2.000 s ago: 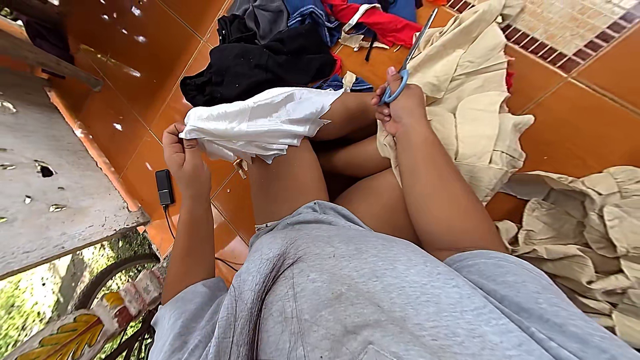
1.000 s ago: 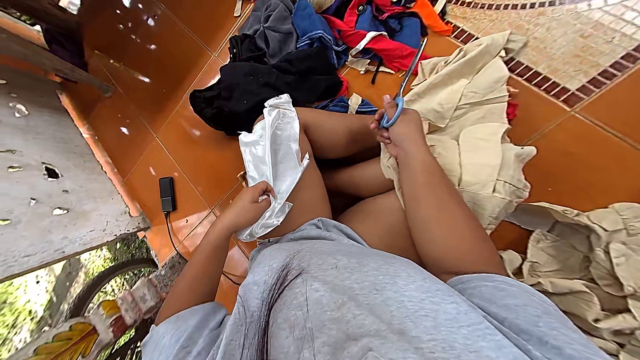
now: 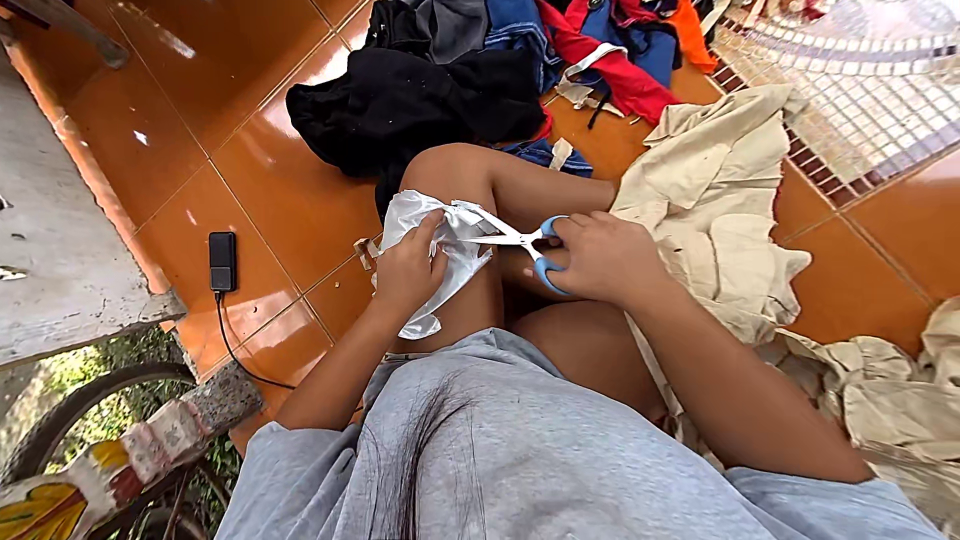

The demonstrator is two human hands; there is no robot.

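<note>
My left hand (image 3: 409,268) grips a piece of shiny white fabric (image 3: 457,274) that lies over my bent leg. In my right hand (image 3: 607,259) are scissors (image 3: 517,238) with light blue handles, their blades spread and pointing left at the fabric's upper right edge. Whether the blades have fabric between them is hard to tell. Cream fabric (image 3: 712,180) with ragged edges spreads just beyond my right hand, partly by my leg.
Black cloth (image 3: 420,105) lies past my knee, beside red cloth (image 3: 630,82) and blue denim (image 3: 517,34). A black device (image 3: 223,261) with a cable rests on the orange tiles at left. More cream fabric (image 3: 900,397) lies at lower right.
The scissors in my right hand have swung from pointing up and away, blades together, to pointing left with blades apart at the white fabric. My left hand has moved up along the fabric since one second ago.
</note>
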